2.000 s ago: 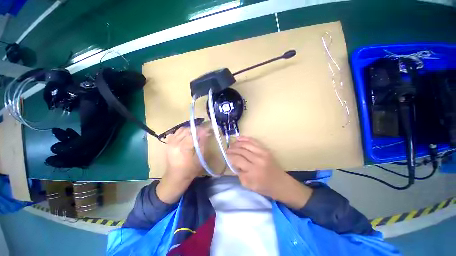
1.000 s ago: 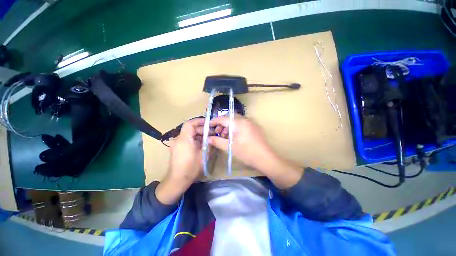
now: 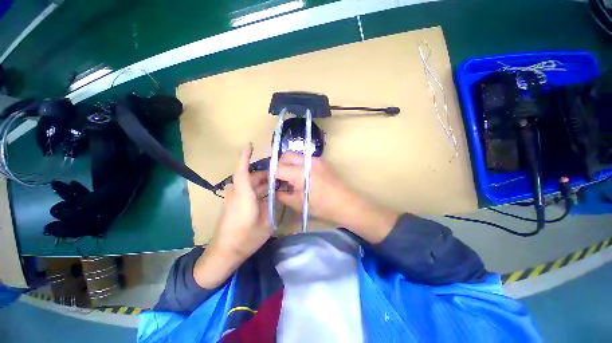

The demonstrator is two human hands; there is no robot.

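A black headset lies on the tan cardboard mat point(image 3: 376, 167). Its round glossy ear cup point(image 3: 297, 137) is open with a shiny centre. Two pale parallel headband arcs point(image 3: 307, 177) loop from the black housing point(image 3: 299, 104) towards me, over my hands. The boom microphone point(image 3: 366, 109) points right. My left hand point(image 3: 245, 201) is at the left arc, thumb raised, fingers at a small dark part below the ear cup. My right hand point(image 3: 315, 191) reaches under the arcs and its fingers hold that dark part, partly hidden.
A blue tray point(image 3: 474, 127) at the right holds dark boxy items and a black-corded tool. Thin silvery wire point(image 3: 439, 100) lies on the mat's right. Black headset parts and a cable bundle point(image 3: 74, 208) lie at the left; a black strap point(image 3: 158, 151) runs from them to the mat.
Since one second ago my left thumb has lifted away from the fingers. Earlier the headset turned so the boom points straighter right, and my hands moved together below the ear cup.
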